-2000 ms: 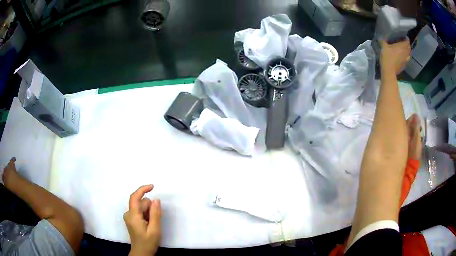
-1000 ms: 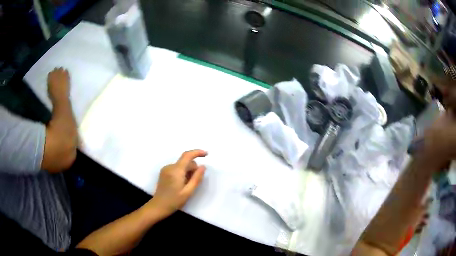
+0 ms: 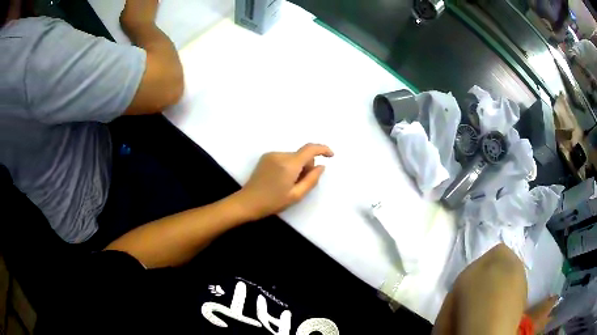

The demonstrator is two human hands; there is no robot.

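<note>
My left hand [image 3: 285, 180] is over the white sheet near the table's front edge. It is empty, its fingers loosely curled and apart. A bare forearm or elbow, apparently mine, shows at the lower right; my right hand cannot be made out. A pile of fans in crumpled whitish bags [image 3: 501, 203] lies on the right of the table. A bare fan [image 3: 466, 183] lies beside it, round grilled head up. A partly bagged fan [image 3: 419, 157] and a grey cylinder [image 3: 396, 108] are at the pile's left. A flat white packet [image 3: 393, 229] lies nearer me.
A person in a grey shirt [image 3: 72, 72] sits at the left, one arm on the table. A retail box [image 3: 258, 13] stands at the top. Another grey round part [image 3: 427, 9] is on the dark surface. More boxes [image 3: 581, 239] are at the right. Another person's hand shows at lower right.
The view has swung left, so the table items shift right. My right arm, earlier reaching out with a grey fan, is now bent low at the right. My left hand stays empty.
</note>
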